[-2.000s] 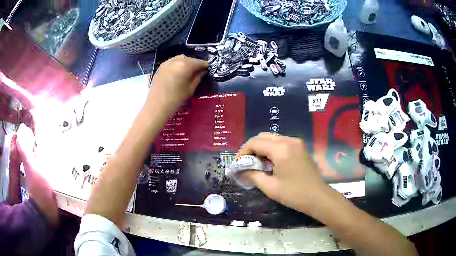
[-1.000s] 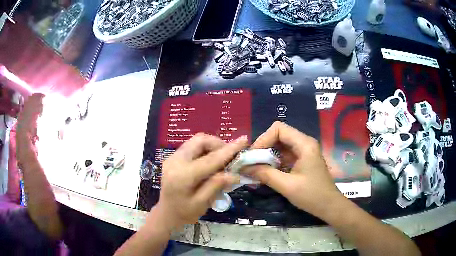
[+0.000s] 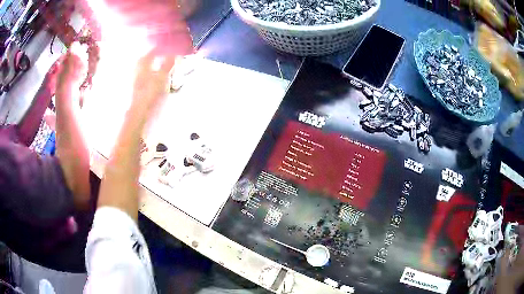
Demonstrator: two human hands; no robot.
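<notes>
My left hand (image 3: 154,60) reaches over the white board (image 3: 238,109) into strong glare at the upper left; its fingers are washed out, and what it holds cannot be told. A blurred bit of my right hand or forearm (image 3: 510,278) shows at the lower right edge, cut off. A white moulded piece (image 3: 182,72) lies beside my left wrist in the glare. More white pieces (image 3: 198,159) lie on the board. The round white glue cap (image 3: 317,255) with a thin stick (image 3: 287,247) sits near the bench edge. Striped oval inserts (image 3: 393,112) lie piled on the mat.
A white basket (image 3: 310,39) and a blue basket (image 3: 491,86) hold inserts, with a smartphone (image 3: 374,56) between them. White pieces (image 3: 482,241) are heaped at the lower right. Another person's arm (image 3: 72,132) is at the left. A squeeze bottle (image 3: 478,140) stands at the right.
The view has swung left. My left hand has left the white piece held at the centre and moved into the glare. My right hand has gone mostly out of the picture.
</notes>
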